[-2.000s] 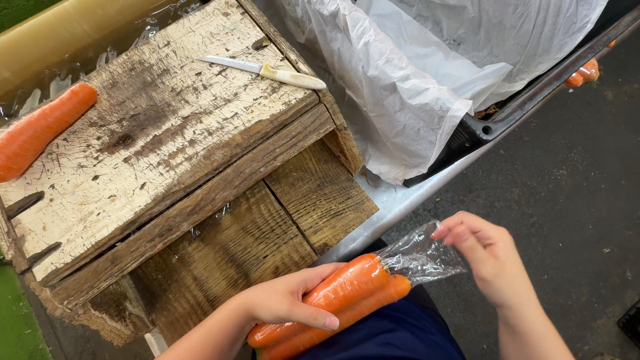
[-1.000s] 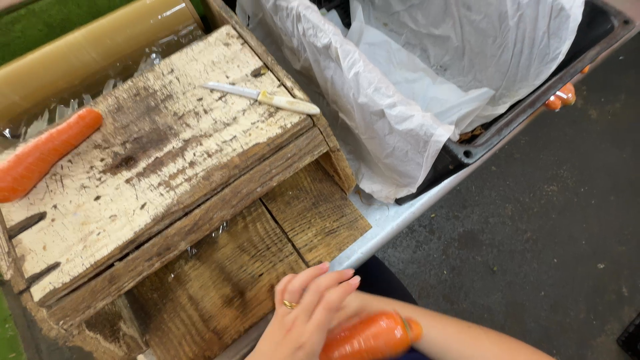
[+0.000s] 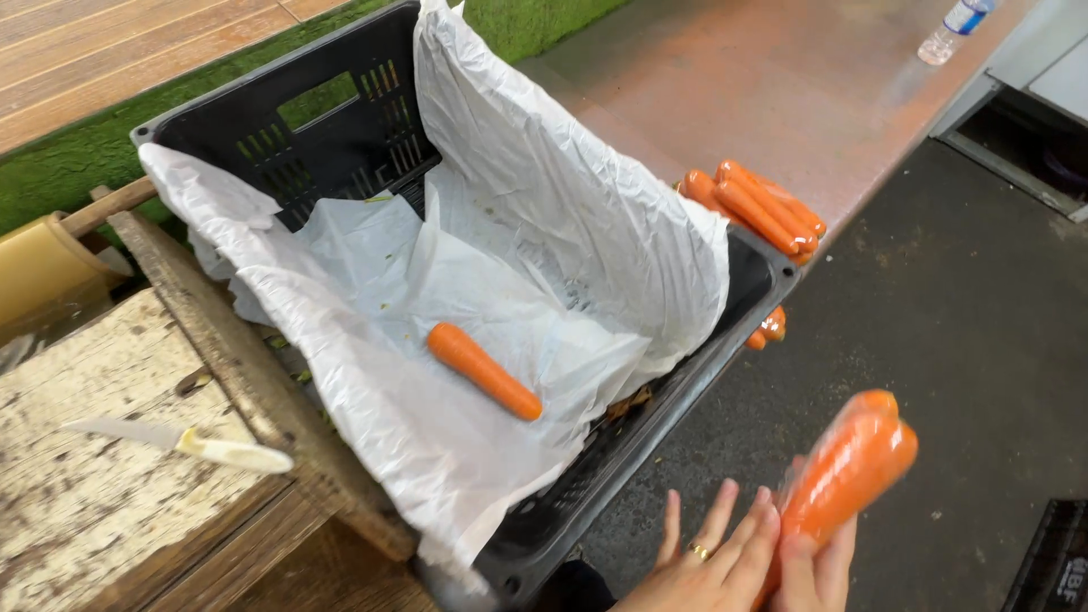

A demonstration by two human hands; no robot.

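Observation:
My right hand (image 3: 820, 565) holds a bundle of carrots wrapped in clear plastic film (image 3: 850, 467), tilted up over the dark floor. Beside it, my left hand (image 3: 714, 561), with a ring on one finger, has its fingers spread and touches or nearly touches the lower part of the bundle. One loose carrot (image 3: 484, 371) lies on the white plastic liner (image 3: 357, 340) inside a black crate (image 3: 340, 110). More wrapped carrots (image 3: 761, 204) rest on the counter past the crate's right corner. A knife with a pale handle (image 3: 234, 452) lies on the worn wooden board at left.
The worn wooden board (image 3: 110, 374) and its raised wooden side (image 3: 246, 374) adjoin the crate on the left. Behind them is a roll of film (image 3: 51, 255). A plastic bottle (image 3: 954, 32) lies on the counter (image 3: 722, 93). Another wrapped bundle (image 3: 769, 327) shows beyond the crate's edge.
The view has swung right, over the crate. The wrapped carrots, low near my lap before, are now held up at the right in my right hand. My left hand's fingers have spread.

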